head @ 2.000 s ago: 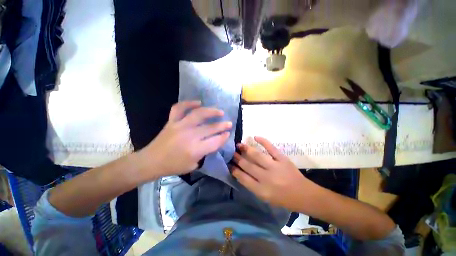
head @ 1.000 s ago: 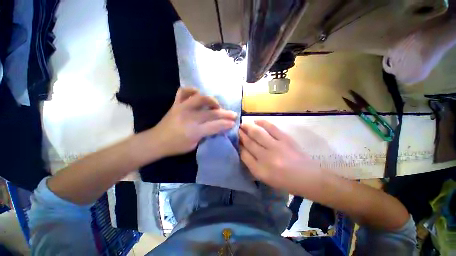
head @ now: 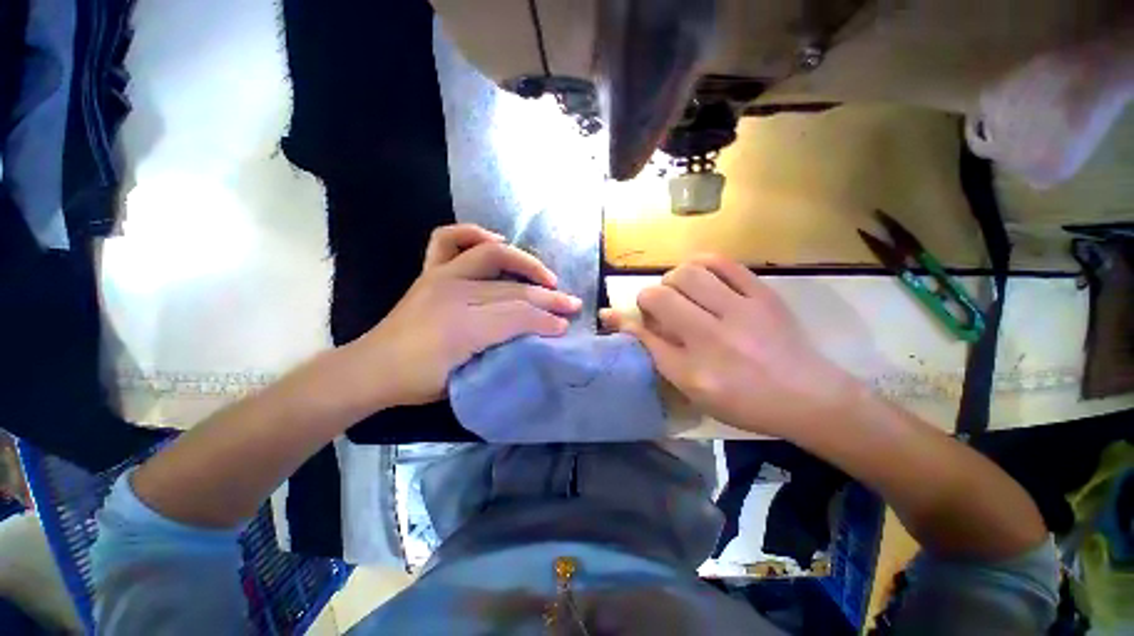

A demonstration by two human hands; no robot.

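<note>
A pale grey-blue piece (head: 560,391) lies on a black fabric panel (head: 379,162). It runs from under the lit sewing machine head (head: 759,44) toward the front table edge, where its near end is bunched or folded. My left hand (head: 479,304) lies on the piece with fingers bent, pressing it down. My right hand (head: 715,336) has curled fingers at the piece's right edge and appears to pinch it; the fingertips are partly hidden. The needle area is washed out by the lamp.
Green thread snips (head: 926,280) lie right of the needle, near a black strip (head: 982,298) hanging over the table edge. A pale cloth wrap (head: 1057,99) is at upper right. Black and grey-blue pieces (head: 93,137) are heaped at left. A blue plastic basket (head: 292,572) is below left.
The grey-blue piece has advanced under the machine head, and its near end has gone from hanging flat to bunched. My right hand has moved slightly right, its fingers now curled. My left hand stays on the cloth.
</note>
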